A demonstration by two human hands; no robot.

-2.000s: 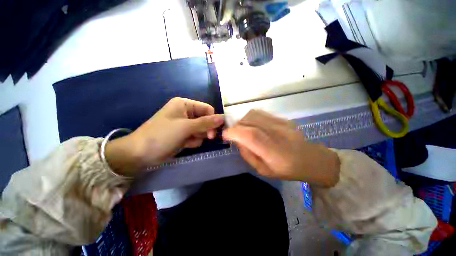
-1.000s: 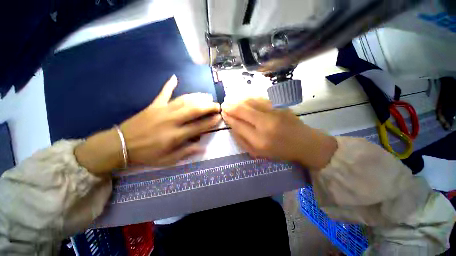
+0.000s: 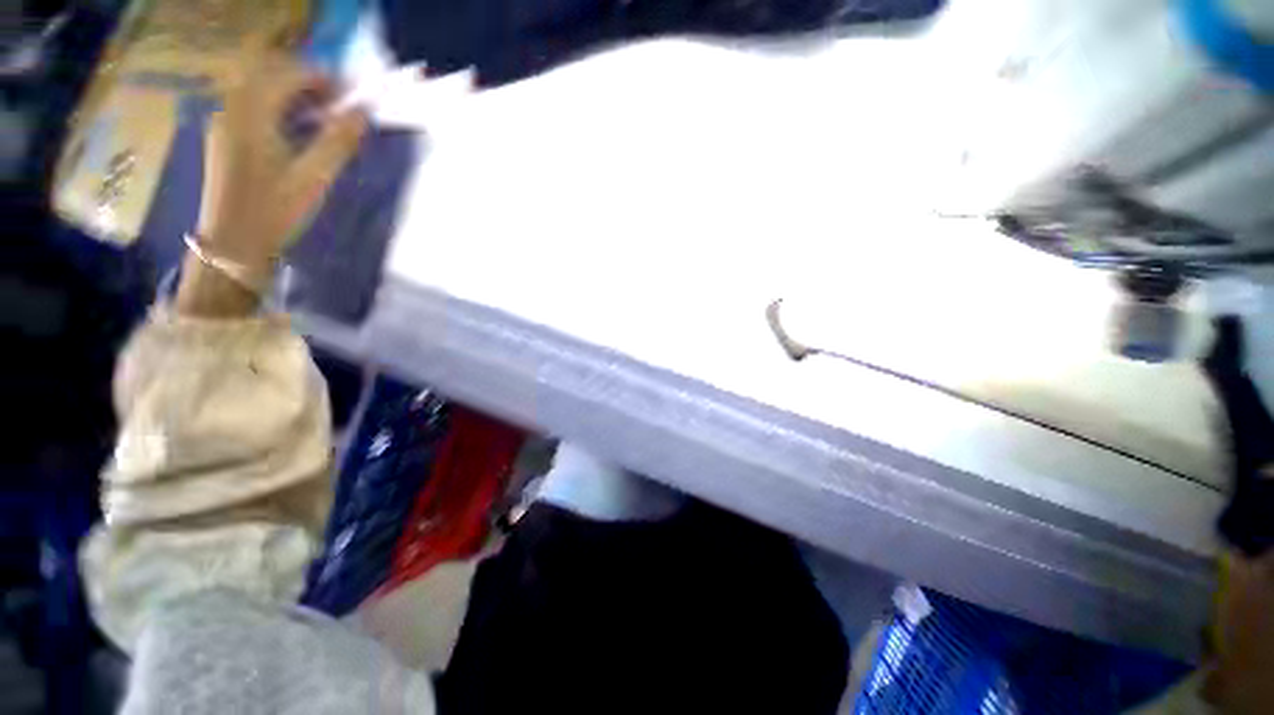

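The picture is blurred. My left hand (image 3: pixel 266 175) is at the upper left, over flat dark blue-grey cut panels (image 3: pixel 349 231). Its thumb and fingers curve towards each other near a pale, jagged edge; whether they hold anything is unclear. Only part of my right hand (image 3: pixel 1243 636) shows at the right edge, and its fingers cannot be made out. It is beside dark strips (image 3: pixel 1236 405). The sewing machine's metal parts (image 3: pixel 1118 224) and ridged grey knob (image 3: pixel 1148 333) are at the right.
The white table (image 3: pixel 629 210) has a grey front edge (image 3: pixel 671 426). A dark fabric heap (image 3: pixel 587 21) lies along the back. A yellowish-brown object (image 3: pixel 126 126) is at the upper left. Red (image 3: pixel 454 489) and blue (image 3: pixel 978 657) baskets are below the table edge.
The view has swung left. My hands have parted: the left has moved to the far-left panels, the right to the right edge. The navy panel is gone from beside the needle.
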